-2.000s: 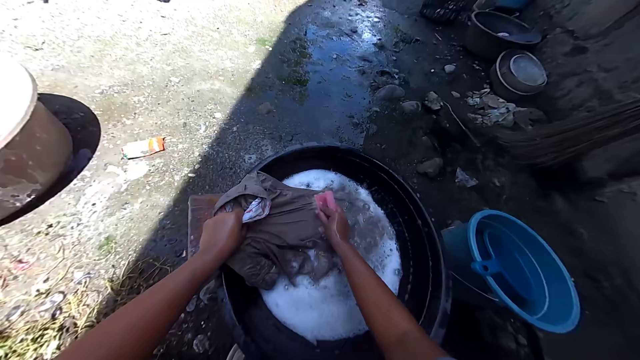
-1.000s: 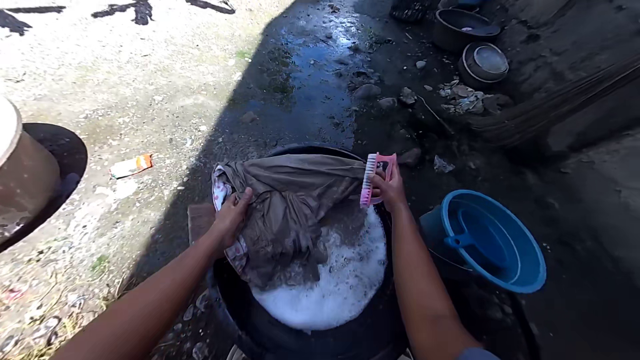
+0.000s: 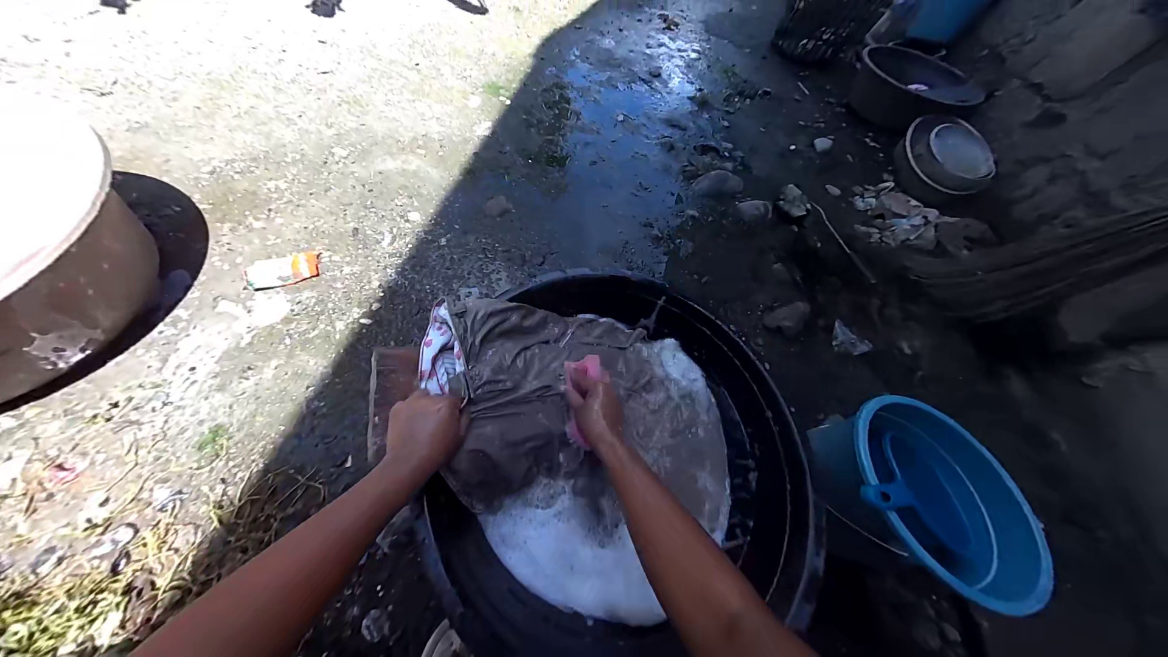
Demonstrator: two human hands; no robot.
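A wet brown-grey garment (image 3: 520,365) with a white, red-patterned lining lies over the left part of a large black basin (image 3: 776,438). White suds (image 3: 566,557) float on the water in the basin. My left hand (image 3: 424,429) grips the garment's edge close to the lining. In my right hand (image 3: 595,411) is a pink scrub brush (image 3: 584,370), held down against the middle of the cloth; its bristles are hidden. A flat wooden board (image 3: 392,392) shows beneath the garment at the basin's left rim.
A blue bucket (image 3: 958,511) with a blue dipper (image 3: 890,495) inside stands right of the basin. A large pale tub (image 3: 73,265) is at the far left. Pots (image 3: 944,155), stones (image 3: 787,318) and an orange-and-white wrapper (image 3: 283,271) lie about on the wet ground.
One second ago the brush was raised at the garment's right edge with its bristles showing; my right hand has brought it down and left onto the cloth. My left hand now grips the edge near the lining.
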